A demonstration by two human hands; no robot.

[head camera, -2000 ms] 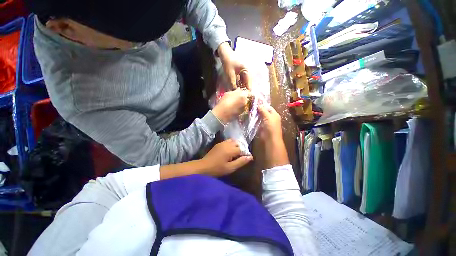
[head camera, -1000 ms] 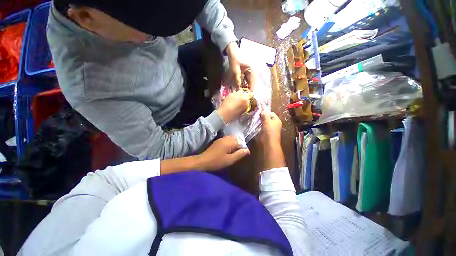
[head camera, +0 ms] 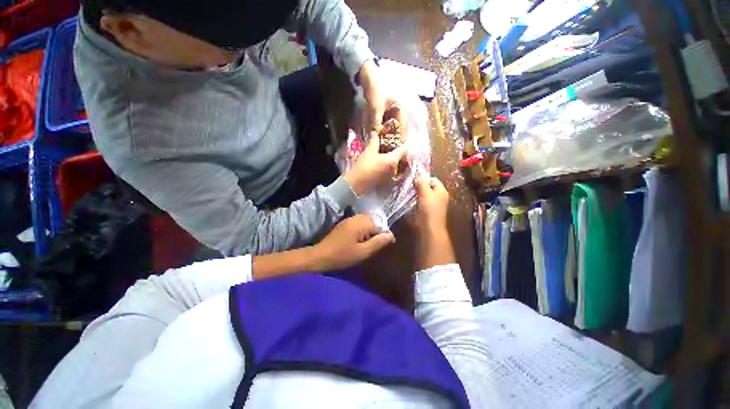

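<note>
A clear plastic bag (head camera: 404, 188) with a whitish and pink shine is held open over the brown desk. My left hand (head camera: 350, 242) pinches its near left edge. My right hand (head camera: 433, 200) grips its near right edge, with a white patch at a fingertip. Another person's two hands are at the far part of the bag, holding a brown and golden snack piece (head camera: 391, 137) between the fingers. The bag's lower contents are hidden by hands and glare.
A person in grey (head camera: 192, 136) with a black cap sits at left. A brown desk organiser (head camera: 480, 120), upright file folders (head camera: 588, 256) and printed sheets (head camera: 552, 359) are at right. Blue crates (head camera: 60, 80) with red-orange bags and a black bag (head camera: 96, 240) stand at left.
The other person's fingers have shifted, and the brown snack piece between them now shows more clearly. My hands keep their hold on the bag with little movement.
</note>
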